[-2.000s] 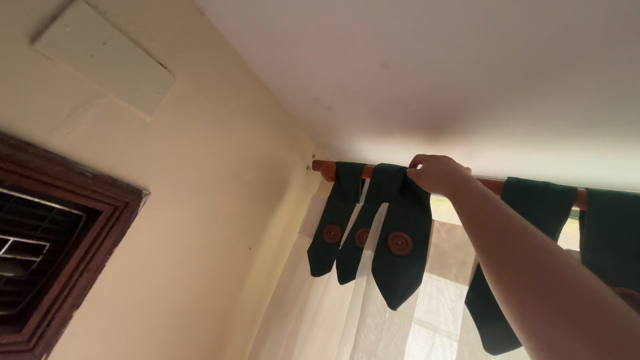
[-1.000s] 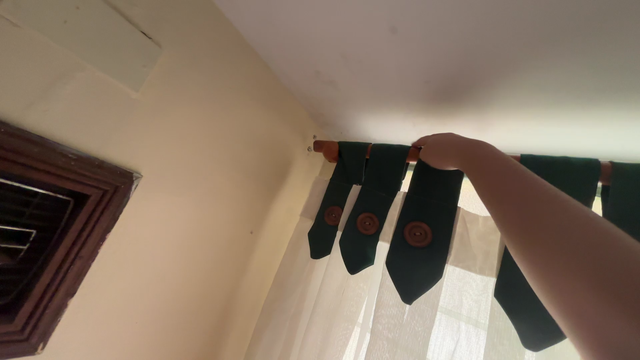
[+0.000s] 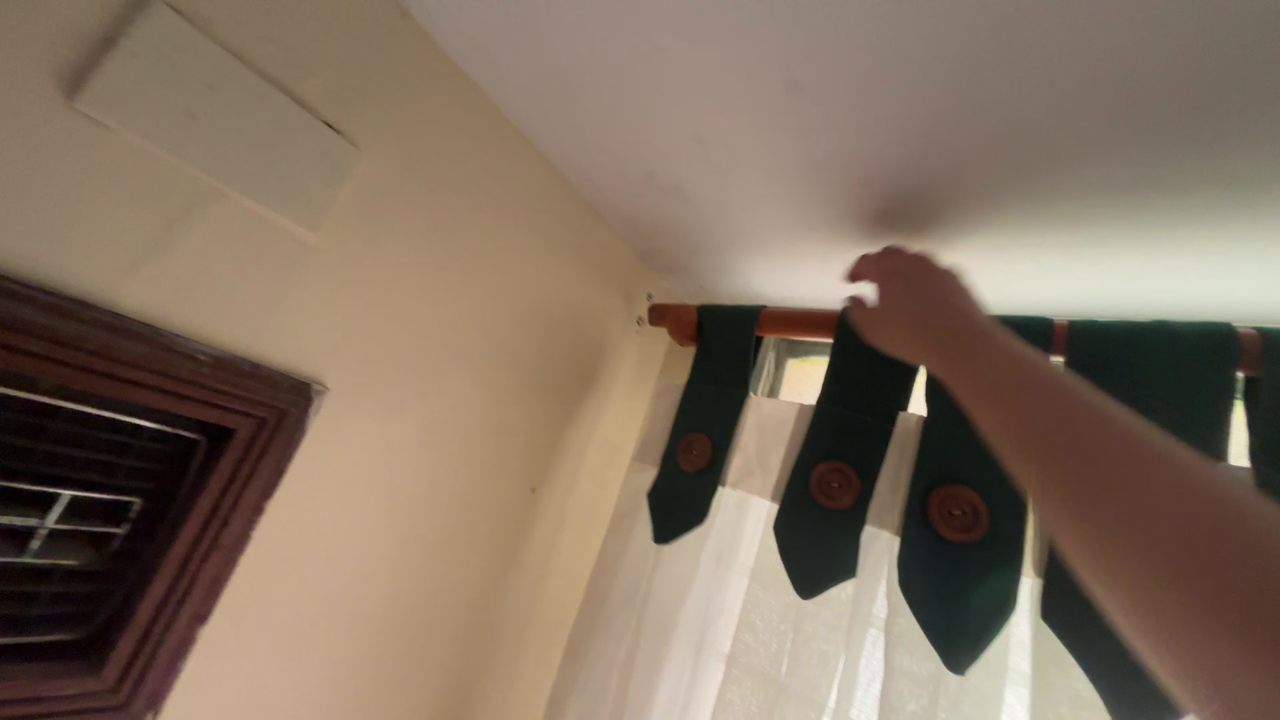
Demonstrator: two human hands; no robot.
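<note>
My right hand [image 3: 915, 305] reaches in from the lower right at the wooden curtain rod [image 3: 800, 322]. Its thumb is by the top of the second dark green curtain tab [image 3: 868, 375], and the fingers curl above the rod, apart from the thumb, with nothing visible between them. Nearest the wall, the first green tab [image 3: 712, 400] loops over the rod. A third green tab [image 3: 965, 590] hangs partly behind my forearm. Each of these three pointed tabs bears a round brown button, and they carry a sheer whitish curtain [image 3: 740, 600]. My left hand is not in view.
The rod's left end meets the cream wall [image 3: 450, 450] just below the ceiling [image 3: 750, 130]. A dark wooden frame with a metal grille [image 3: 250, 430] is at the lower left, below a pale rectangular wall plate [image 3: 220, 120]. More green tabs [image 3: 1150, 380] hang at right.
The tabs near the wall, bunched closely two seconds ago, now hang farther apart along the rod. My right hand, on the third tab's top a second ago, is now at the second, its fingers raised and parted.
</note>
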